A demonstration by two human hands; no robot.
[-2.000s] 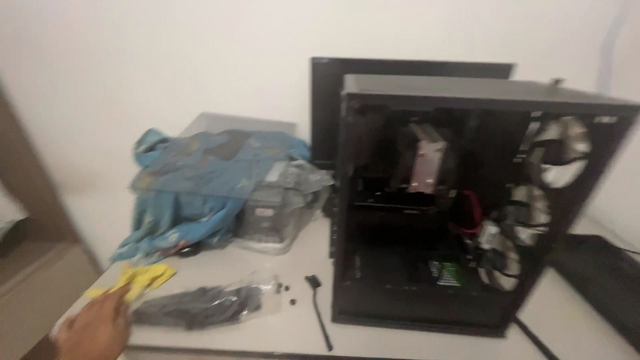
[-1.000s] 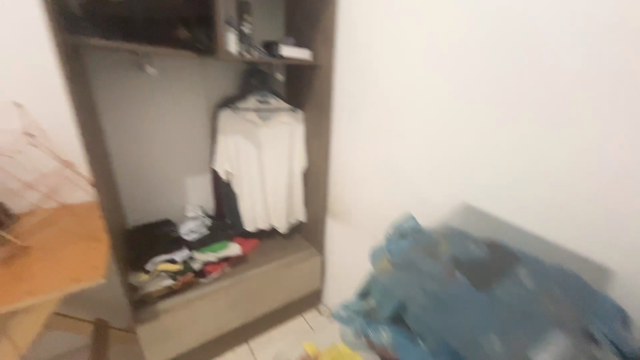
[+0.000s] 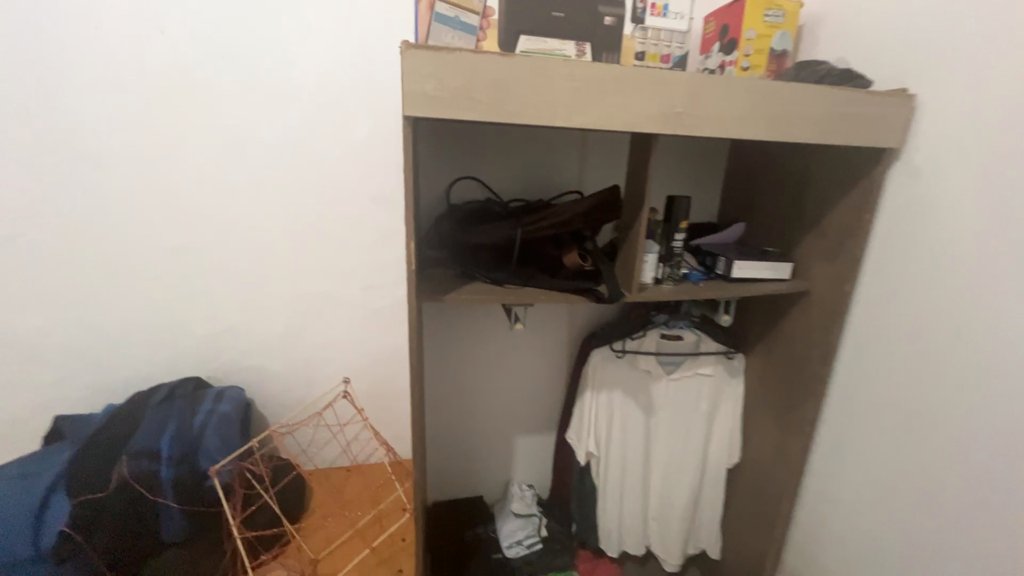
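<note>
Neither of my hands is in view. An open wardrobe (image 3: pixel 640 96) stands against the wall. On its upper left shelf lies a dark bag (image 3: pixel 520 240) with straps. The right compartment holds a black spray can (image 3: pixel 676 240) and a flat box (image 3: pixel 752 264). Below, a white short-sleeved shirt (image 3: pixel 660 448) hangs on a black hanger (image 3: pixel 680 352), with darker clothes behind it. A crumpled white cloth or bag (image 3: pixel 520 520) lies at the bottom of the wardrobe.
On top of the wardrobe are a black printer or its box (image 3: pixel 560 24), a yellow and red box (image 3: pixel 748 36) and a dark plastic bag (image 3: pixel 828 74). At lower left, a frame of thin sticks and string (image 3: pixel 316 480) leans over an orange-brown wooden surface (image 3: pixel 360 488), beside blue and black fabric (image 3: pixel 160 464).
The view has swung left and up, from the desk with the computer case to the wardrobe. The hand seen at the yellow cloth two seconds ago has left the view.
</note>
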